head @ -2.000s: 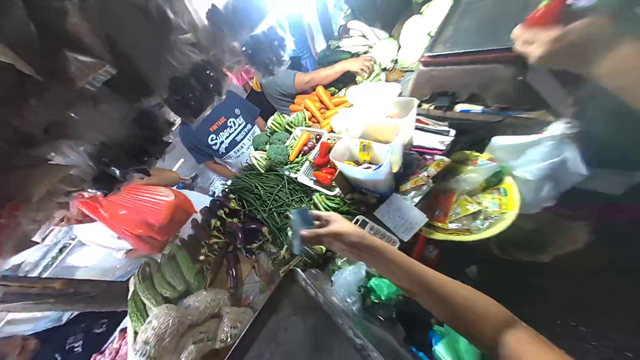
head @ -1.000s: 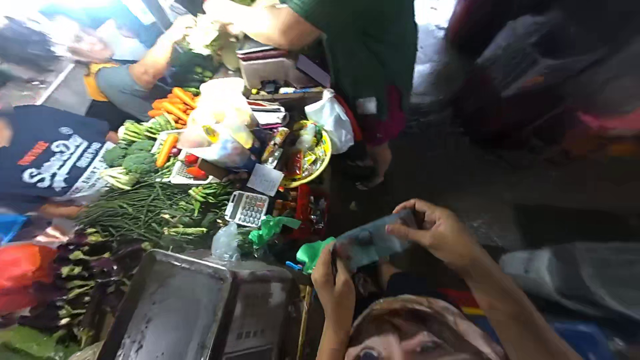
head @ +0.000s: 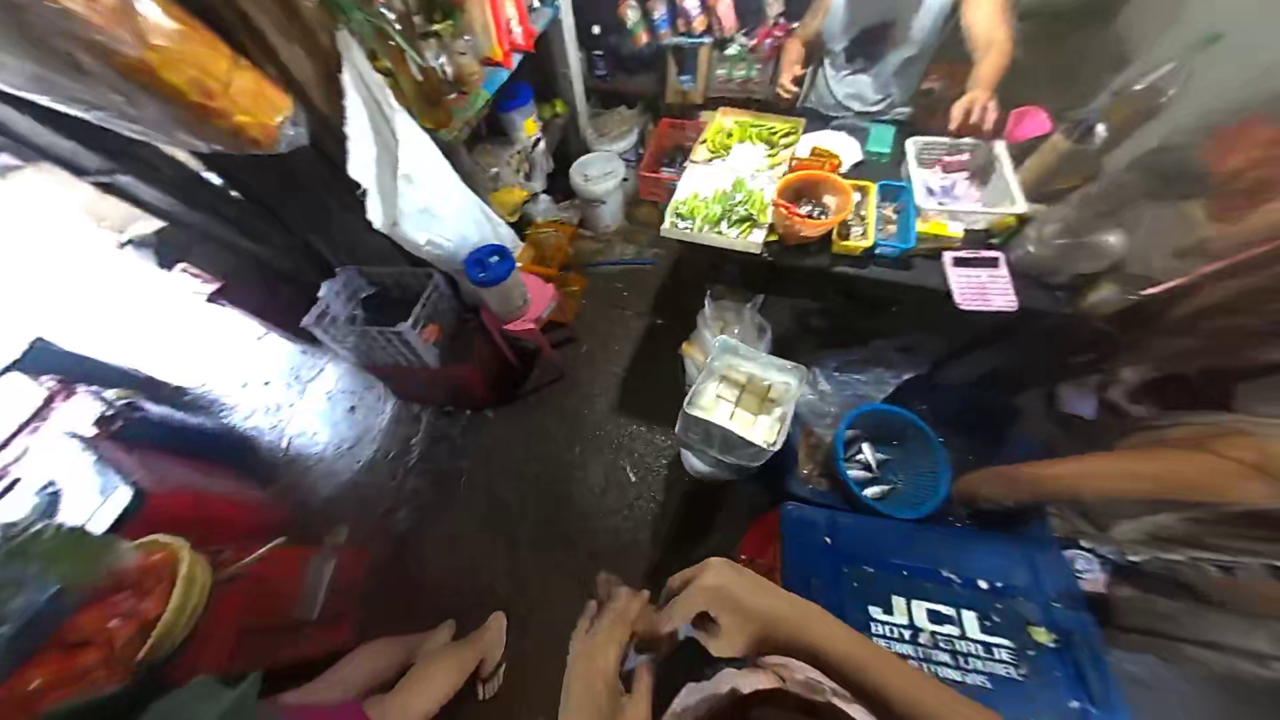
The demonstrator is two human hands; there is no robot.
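Observation:
My left hand (head: pixel 608 640) and my right hand (head: pixel 725 605) are close together at the bottom centre, fingers curled and blurred. Something small and pale shows between them, too unclear to name. To the right of them lies a blue plastic crate lid (head: pixel 940 600). Beyond my hands, a clear tub of white tofu blocks (head: pixel 740 405) stands beside a blue plastic basket (head: pixel 915 460) with several small fish (head: pixel 872 470) in it.
A stall table holds trays of green vegetables (head: pixel 730 205), an orange bowl (head: pixel 812 205), a white basket (head: pixel 965 180) and a pink calculator (head: pixel 980 280). Another person's arm (head: pixel 1120 470) reaches in from the right. A grey crate (head: pixel 385 315) and pink stool (head: pixel 530 300) stand left. Another person's feet (head: pixel 470 650) show below.
The view has swung far round, from the vegetable stall to tofu and fish. One second ago both hands held a bluish flat item, apparently a banknote; now they are closer together and it is not clearly visible.

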